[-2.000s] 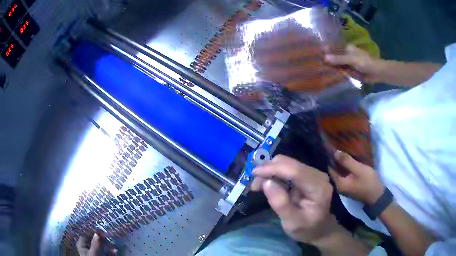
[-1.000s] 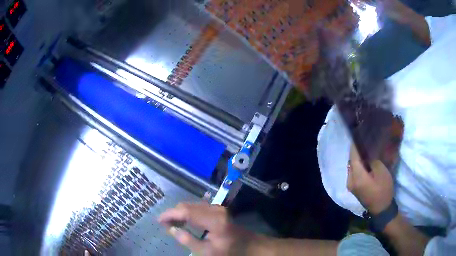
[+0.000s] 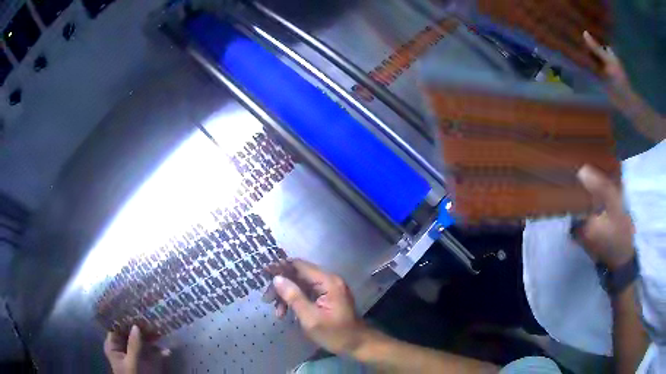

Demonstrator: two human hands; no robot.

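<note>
A flexible circuit sheet (image 3: 197, 266) with rows of small dark shapes lies on the perforated table (image 3: 241, 332), on the near side of the blue roller. My left hand (image 3: 135, 354), cut off by the bottom edge, pinches the sheet's lower left corner. My right hand (image 3: 318, 299) has its thumb and fingers closed on the sheet's right end. A second patch of circuits (image 3: 266, 164) lies above it, close to the roller; glare hides part of the join.
The blue roller (image 3: 321, 124) runs between guide bars to a roller end bracket (image 3: 420, 248) with a lever. Beyond it lies a circuit strip (image 3: 405, 58). A second person's hands (image 3: 610, 226) hold circuit panels (image 3: 526, 157) at the right. A control panel (image 3: 36, 44) is at upper left.
My right hand has moved from the roller end bracket down left to the sheet and taken its right end. My left hand shows more fully. The second person's panels have moved; the view has shifted.
</note>
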